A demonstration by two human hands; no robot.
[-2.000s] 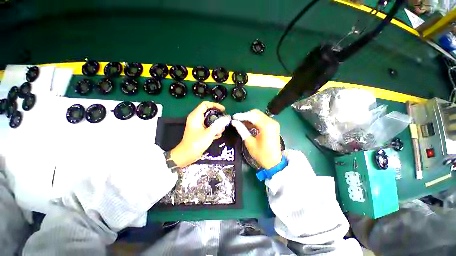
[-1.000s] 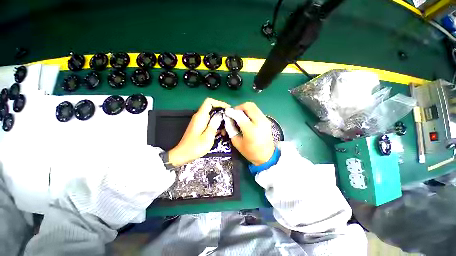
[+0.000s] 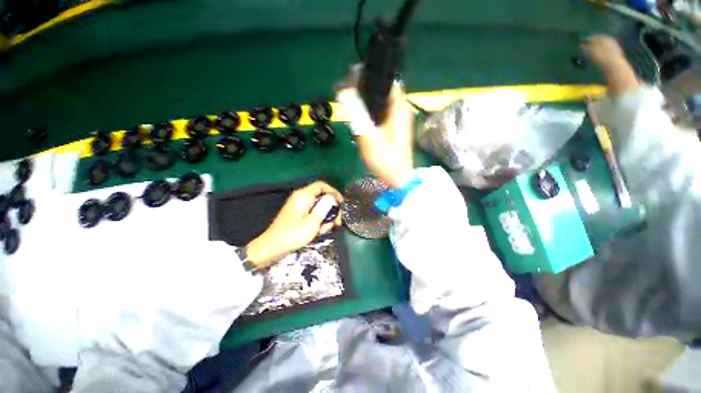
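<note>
My left hand (image 3: pixel 296 221) holds a round black unit (image 3: pixel 330 214) over the right side of the black parts tray (image 3: pixel 246 211), a white finger cot partly covering the unit. My right hand (image 3: pixel 388 138), with the blue wrist strap (image 3: pixel 397 196), is raised at the belt's yellow edge. It is around the hanging electric screwdriver (image 3: pixel 380 73); the hand is blurred and the screwdriver's tip is not visible. Silver metal parts (image 3: pixel 303 278) lie in the tray's near section. The round screw dish (image 3: pixel 364 209) is right of the tray, partly behind my right forearm.
Rows of black units (image 3: pixel 230 148) stand along the yellow strip, with others on the white sheets (image 3: pixel 146 230). A plastic bag (image 3: pixel 484 142) and a green box (image 3: pixel 567 230) with one unit on top are at right. Another person's hand (image 3: pixel 605 55) reaches over the belt at far right.
My right hand has left the unit and moved up to the screwdriver. My left hand keeps the unit. Another person's arm has come in at right. The view has shifted and tilted.
</note>
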